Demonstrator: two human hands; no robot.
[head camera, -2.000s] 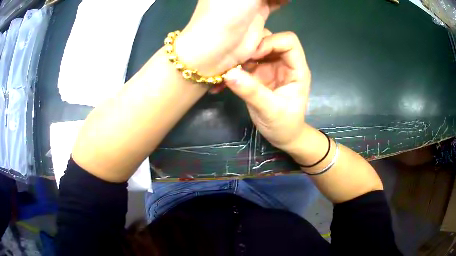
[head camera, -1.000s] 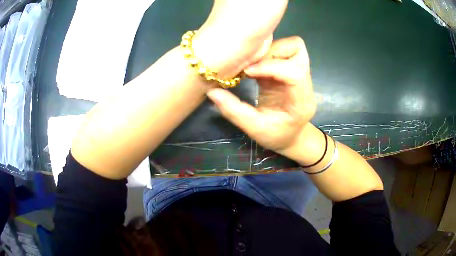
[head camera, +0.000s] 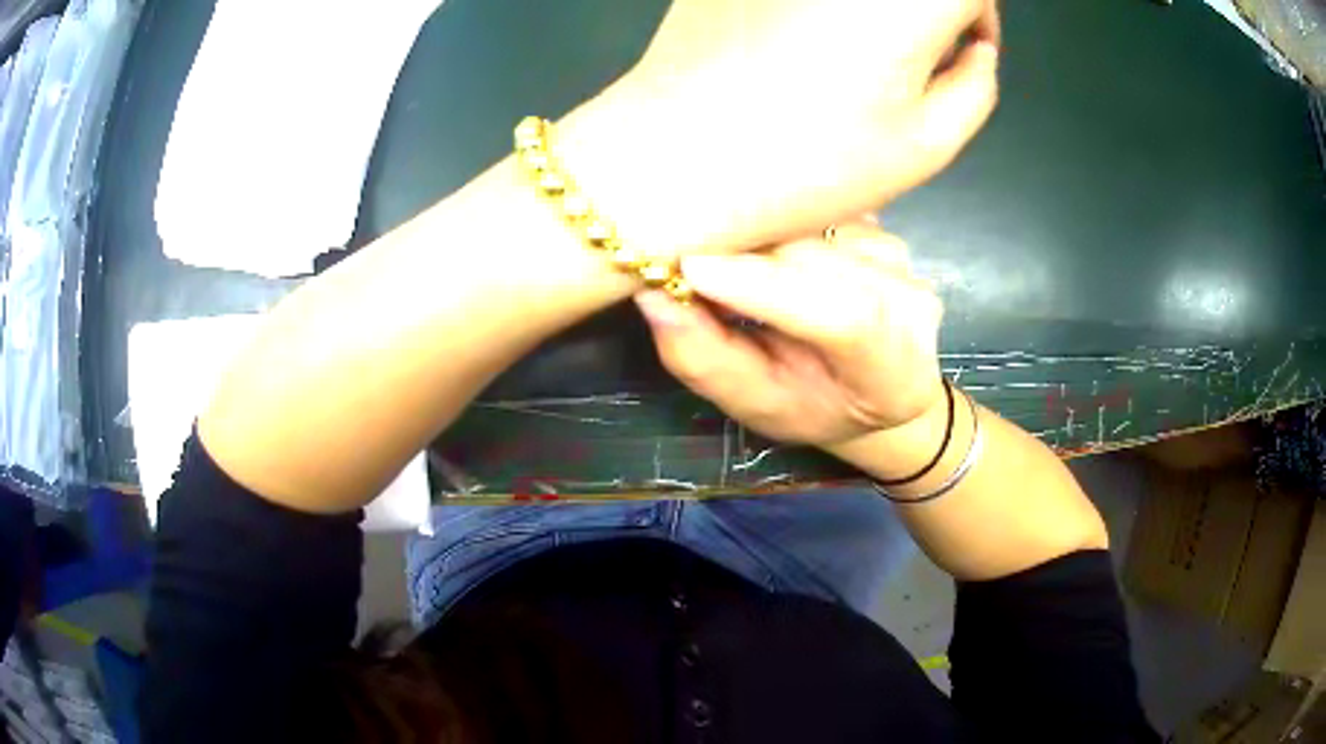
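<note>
A gold beaded bracelet (head camera: 598, 233) is around my left wrist. My left hand (head camera: 887, 109) reaches across to the right over the mat, overexposed, with its fingers curled in at the top; I see nothing in it. My right hand (head camera: 814, 327) is below my left wrist, with thumb and finger pinching the lower beads of the bracelet. A thin black band and a silver bangle (head camera: 961, 472) are on my right wrist.
A dark green mat (head camera: 1105, 189) covers the bench, with a worn front edge. A large white pile (head camera: 276, 131) lies at left, a smaller white pile (head camera: 182, 400) below it. A tray with frosty white shapes (head camera: 44, 262) stands at the far left.
My left hand has swung right and lower and its fingers now show curled. My right thumb and finger, apart from the bracelet one second ago, have closed on its beads.
</note>
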